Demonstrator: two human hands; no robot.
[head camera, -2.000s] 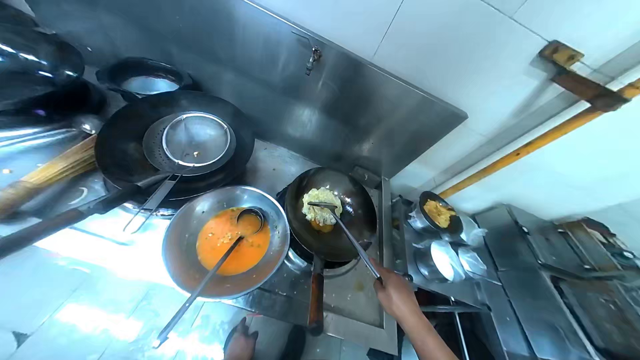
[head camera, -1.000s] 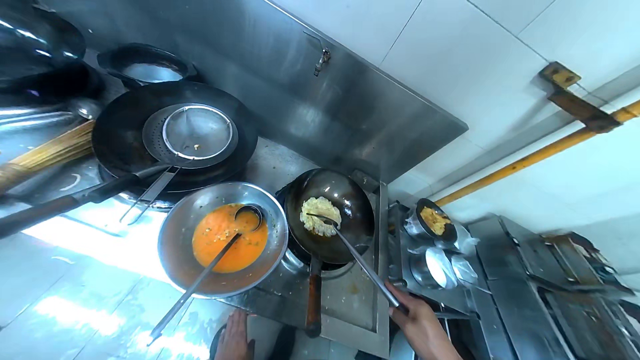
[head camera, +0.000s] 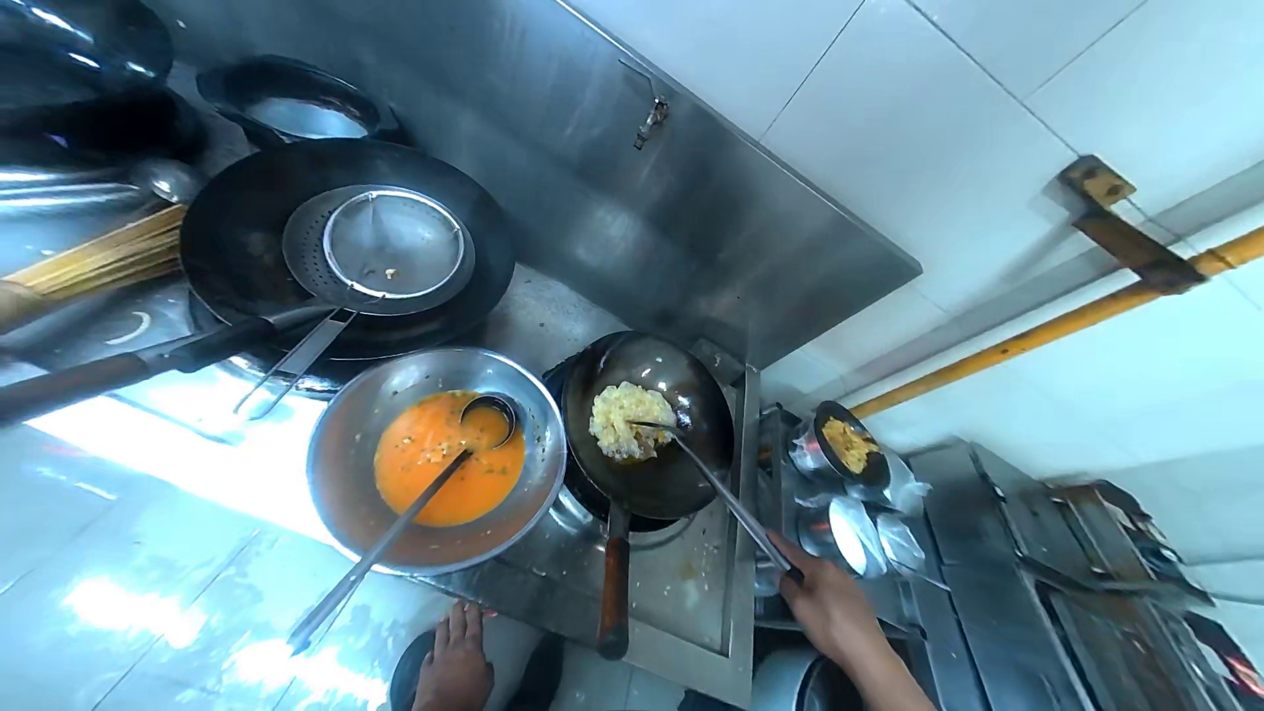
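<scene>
My right hand (head camera: 825, 597) grips the handle of a long metal utensil (head camera: 731, 499), whose far end rests in pale yellow food (head camera: 632, 420), perhaps egg, inside a dark wok (head camera: 696, 395). The wok sits on a stove and its wooden handle (head camera: 614, 592) points toward me. Below the front edge of the counter, my left hand (head camera: 455, 662) holds nothing, its fingers extended and close together. Between the hands and the back wall, left of the wok, a wide steel bowl (head camera: 341, 464) holds orange liquid (head camera: 425, 444) and a ladle (head camera: 395, 533).
A large black wok (head camera: 222, 217) with a round strainer (head camera: 395, 242) on it stands at the left, beside a bamboo brush (head camera: 109, 252). At the right are a bowl of yellow-brown food (head camera: 849, 444) and white containers (head camera: 857, 533). A steel splashback (head camera: 612, 197) rises behind.
My left hand has come further into view beneath the steel bowl. The pale food in the wok now looks more heaped. My right hand keeps hold of the utensil.
</scene>
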